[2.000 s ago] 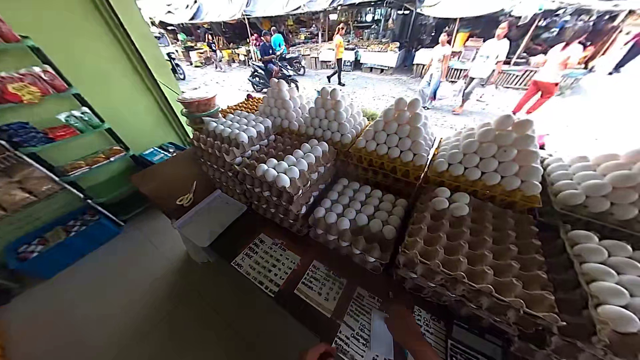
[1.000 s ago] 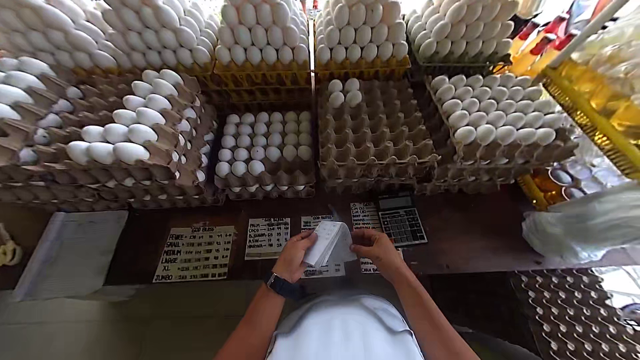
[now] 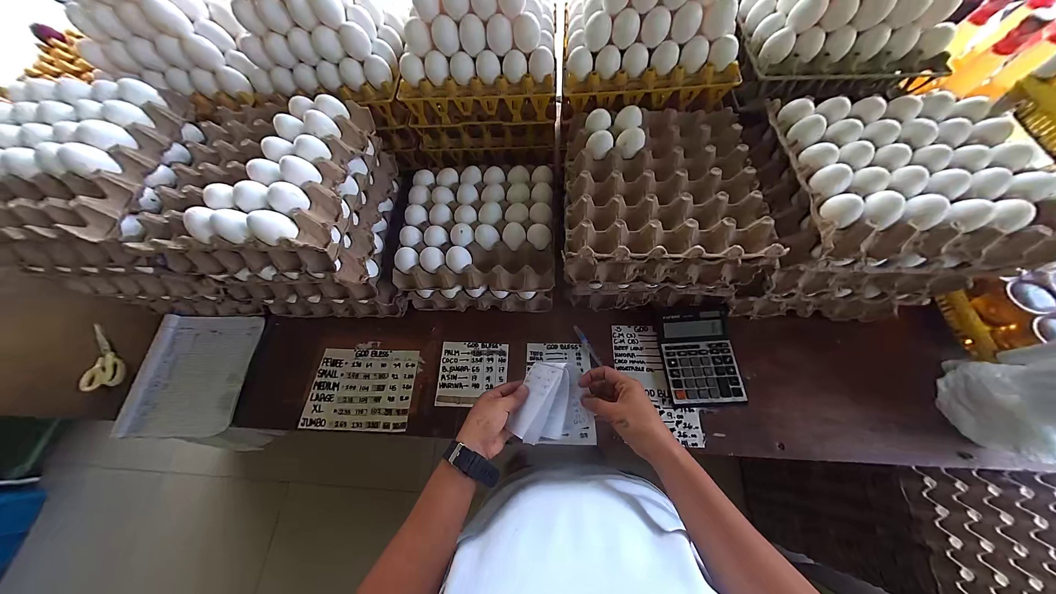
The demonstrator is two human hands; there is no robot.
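Observation:
My left hand (image 3: 493, 412), with a dark watch on the wrist, grips a small pad of white paper slips (image 3: 544, 404) over the counter's near edge. My right hand (image 3: 619, 403) is at the pad's right side, fingers curled; whether it pinches a sheet is not clear. A pen (image 3: 587, 345) lies tilted just beyond the right fingers, on or near a handwritten price list. Right of that hand is a desk calculator (image 3: 703, 363). More handwritten price cards (image 3: 360, 389) lie to the left on the dark wooden counter (image 3: 825, 396).
Cardboard trays of white eggs (image 3: 474, 214) stand stacked along the counter's back, beside a stack of mostly bare trays (image 3: 668, 190). Scissors (image 3: 102, 367) and a ruled notebook (image 3: 194, 375) lie at left. A clear plastic bag (image 3: 1002, 404) sits at right, above egg trays (image 3: 982, 520).
The view has swung down and right from the street side to the counter. Since one second ago, both hands remain at the paper pad, and its sheets have fanned apart.

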